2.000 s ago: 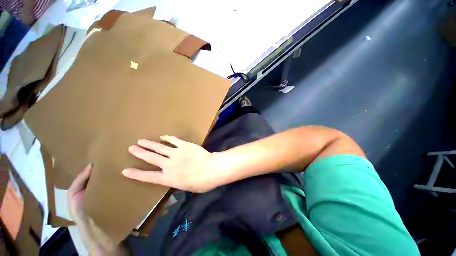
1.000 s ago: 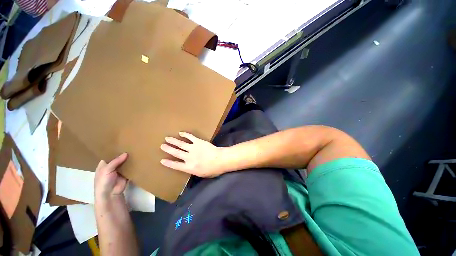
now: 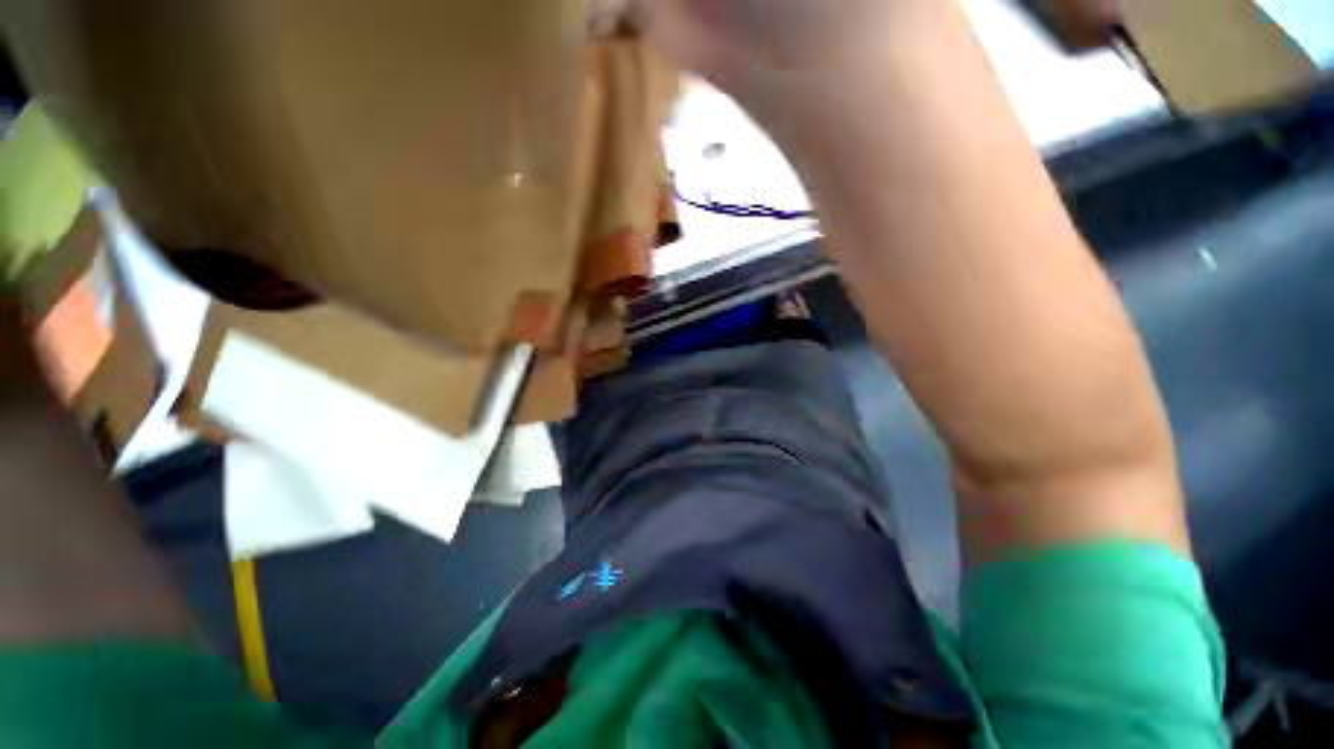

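Observation:
Tan-brown garment panels (image 3: 337, 161) are lifted close to the camera at the upper left, blurred, their lower edges curving down over the table edge. Redder brown strips (image 3: 622, 256) hang at their right side. My right hand (image 3: 746, 29) is blurred at the top edge, beside the upper right of the raised panels; its fingers are cut off or unclear, so its grip cannot be told. My left forearm shows blurred at the left edge; my left hand is not visible. White sheets (image 3: 344, 424) and another brown panel (image 3: 388, 366) lie below the raised panels.
The white table (image 3: 732, 154) has a dark cord (image 3: 746, 211) on it. An orange paper (image 3: 73, 340) and yellow-green fabric (image 3: 37, 190) are at the left. Another brown piece (image 3: 1222, 59) is at the upper right. My dark apron is against the table edge.
The large panel that lay flat under my hands is now raised and curved towards the camera. My right arm has swung up to the top edge. My left hand has left the picture.

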